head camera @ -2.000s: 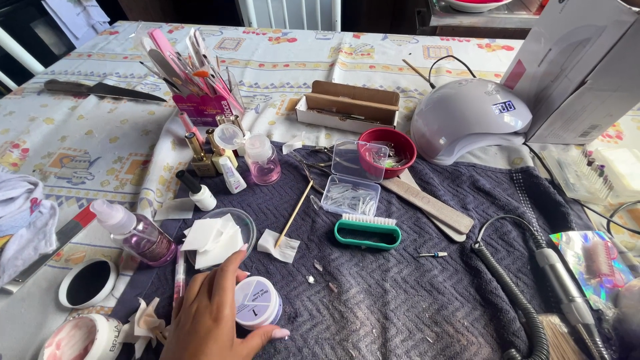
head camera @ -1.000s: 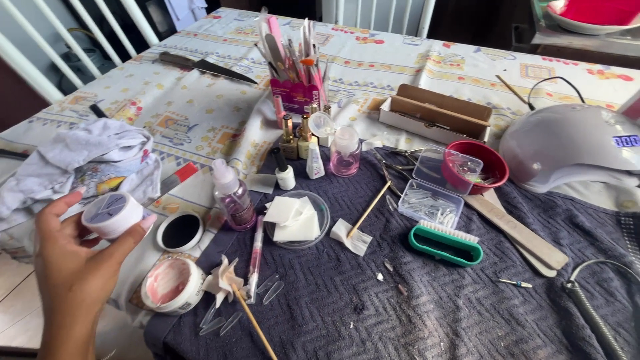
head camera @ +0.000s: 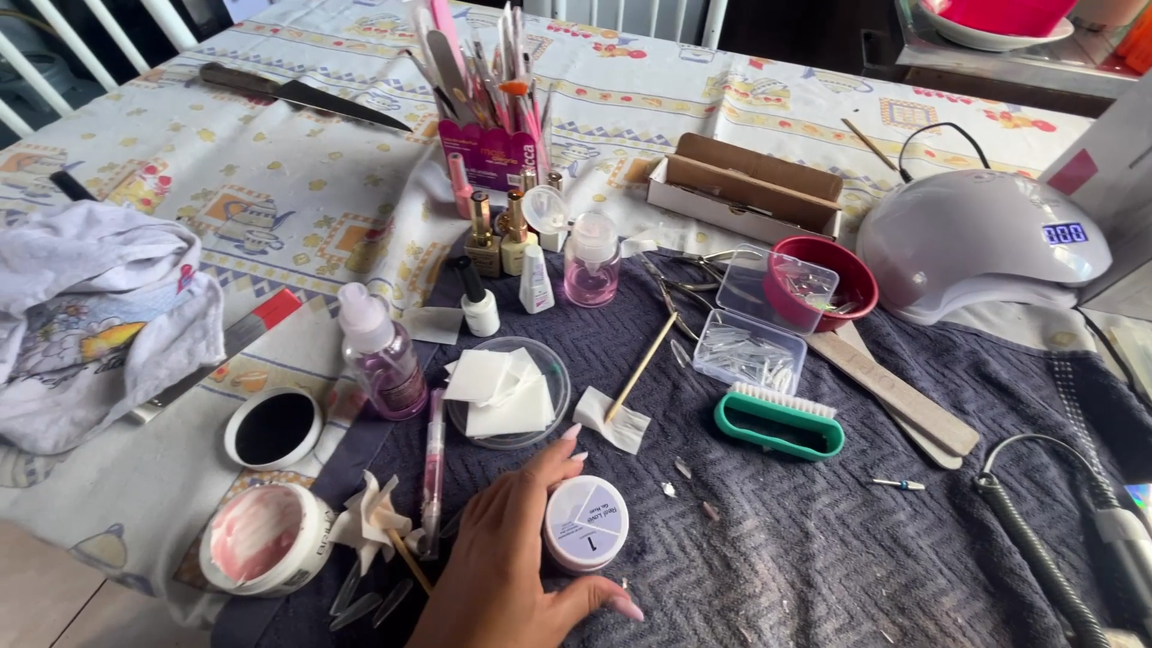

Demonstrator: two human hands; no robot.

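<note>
My left hand (head camera: 531, 549) is palm down over the dark towel, thumb and fingers spread around the left side of a small lidded round jar (head camera: 587, 524). The jar lies between them, and the thumb is apart from it. Left of the hand are a pink brush pen (head camera: 434, 477), an open jar of pink gel (head camera: 261, 538) and a dark-filled round lid (head camera: 273, 427). Beyond it, a clear round dish (head camera: 560, 396) holds white wipes (head camera: 504, 396), and a wooden stick (head camera: 641, 369) rests on another wipe. My right hand is out of view.
A spray bottle (head camera: 382, 360), polish bottles (head camera: 481, 301) and a pump bottle (head camera: 592, 261) stand behind. To the right are a green nail brush (head camera: 778, 427), nail tip box (head camera: 751, 353), red bowl (head camera: 859, 279), nail lamp (head camera: 985, 238) and corded drill (head camera: 1120, 540). A knife (head camera: 315, 97) lies far left.
One second ago my left hand held the lidded jar up at the left. Hand and jar have moved right, and the jar is now down on the towel with my grip loosened.
</note>
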